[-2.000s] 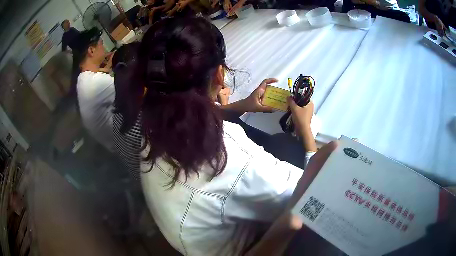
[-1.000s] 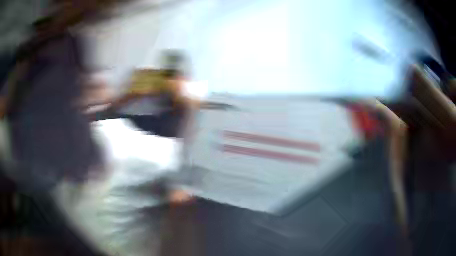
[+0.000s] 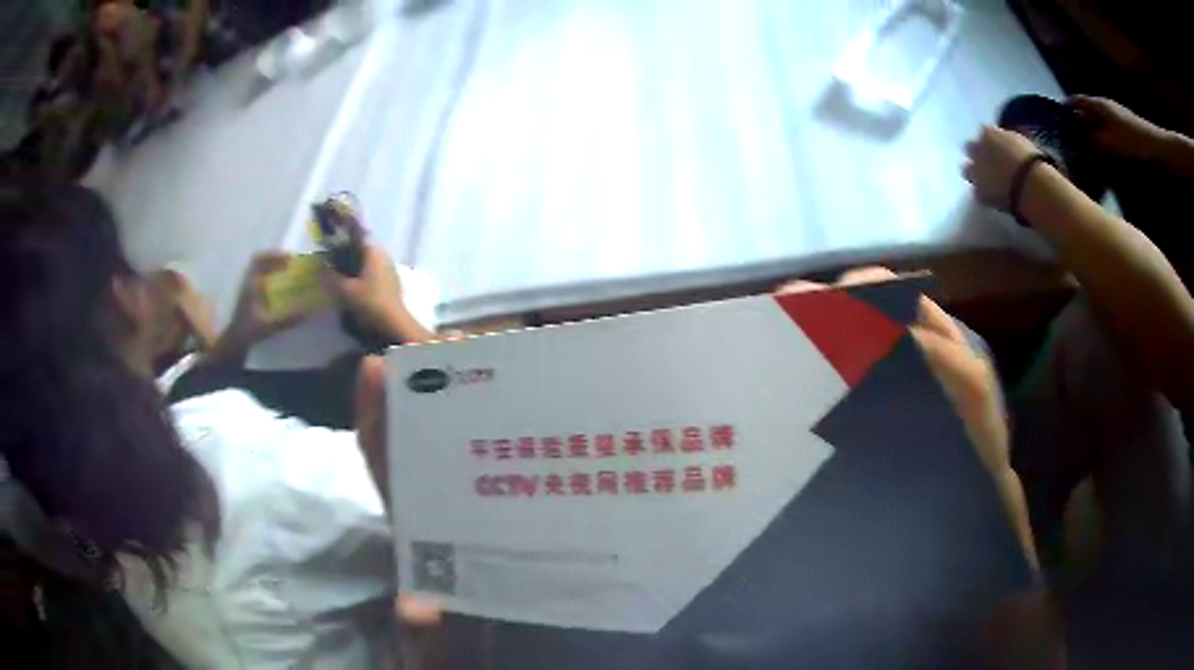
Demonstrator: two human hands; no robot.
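A wide flat retail carton (image 3: 602, 419), white with dark grey and red at its right end, faces me with red Chinese text and a QR code at lower left. It is tilted slightly, its right end higher. My left hand (image 3: 376, 458) grips its left edge; only finger parts show, the rest is hidden behind the carton. My right hand (image 3: 962, 380) grips its upper right corner, with fingertips over the top edge. The lower right part of the carton is dark and blurred.
A long table with white sheeting (image 3: 629, 157) lies beyond the carton. A clear frame (image 3: 897, 59) is on it. At left, a person in white holds a yellow card (image 3: 299, 285) and a cable bundle (image 3: 338, 229). At right, a person's hands hold a round black part (image 3: 1044, 131).
The view has swung right and is sharper than one second ago. The carton now sits centrally, showing its whole printed face and right end. The right neighbour's hands have come into clear view.
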